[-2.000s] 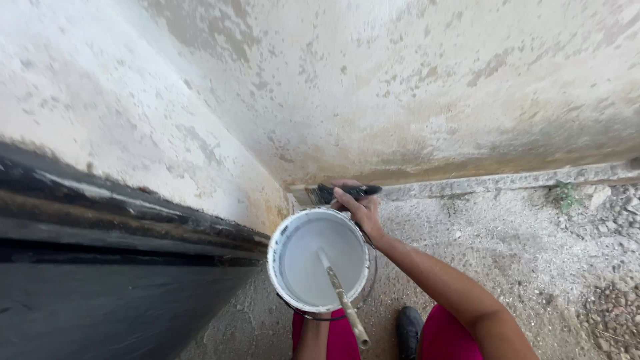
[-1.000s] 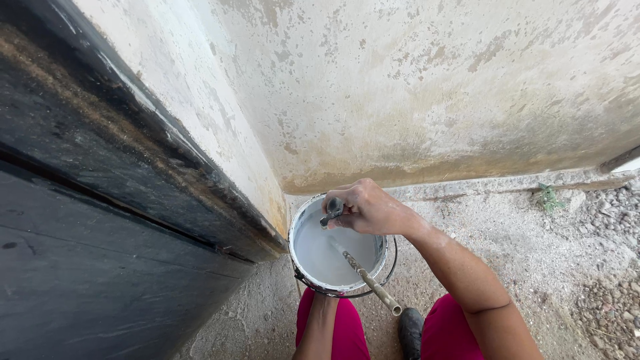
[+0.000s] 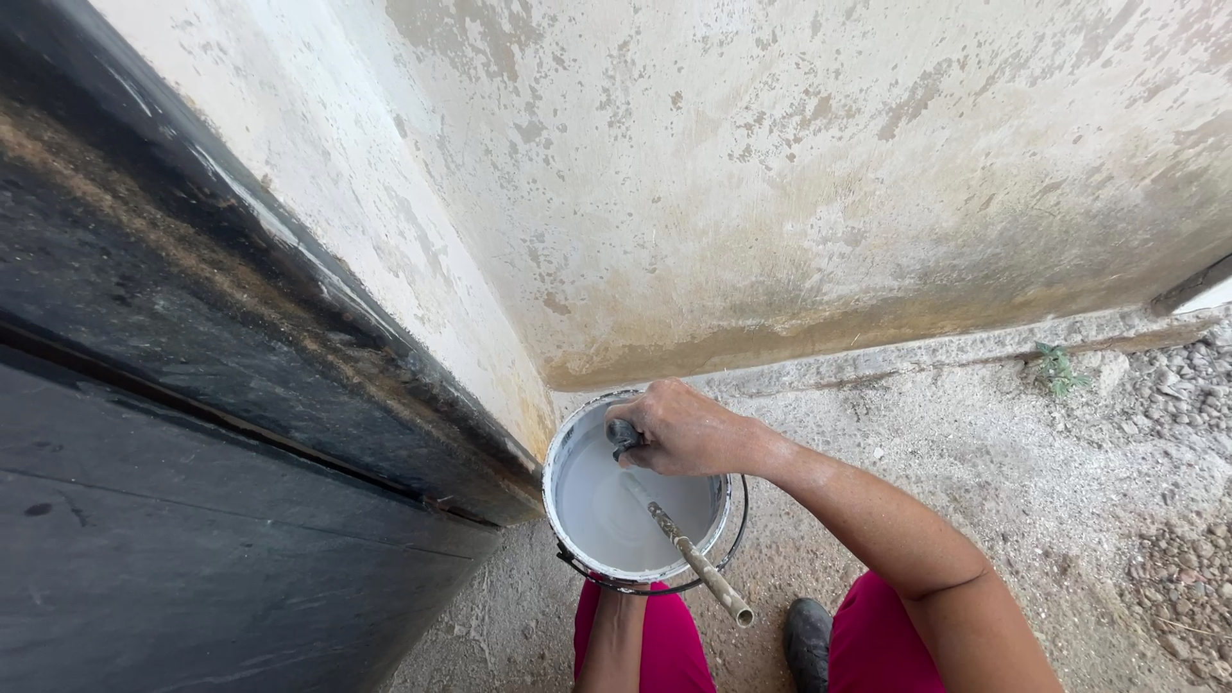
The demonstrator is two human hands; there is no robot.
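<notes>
My right hand (image 3: 681, 428) is closed around the dark handle (image 3: 624, 434) of a tool, probably a paintbrush, over the far side of a bucket (image 3: 551, 500). The tool's lower end is hidden by the hand and the bucket. Whitish-grey liquid (image 3: 602, 520) fills part of the bucket, and a paint-stained stick or tube (image 3: 701, 568) leans in it, its near end sticking out over the rim. The wire bail hangs at the near right side. My left forearm (image 3: 613, 640) reaches under the bucket's near side; the hand itself is hidden beneath it.
Ahead stands a wall (image 3: 770, 212) with patchy, flaking paint, meeting a narrow white wall at a corner. A dark door (image 3: 192, 558) and its frame are at the left. Rough ground (image 3: 924, 452) holds a small green plant (image 3: 1059, 370) and gravel (image 3: 1184, 385) at the right. A dark shoe (image 3: 808, 643) is below.
My right hand has moved from beyond the bucket's far rim to over its opening, with the dark-handled tool turned from lying sideways to pointing down. The view has shifted somewhat.
</notes>
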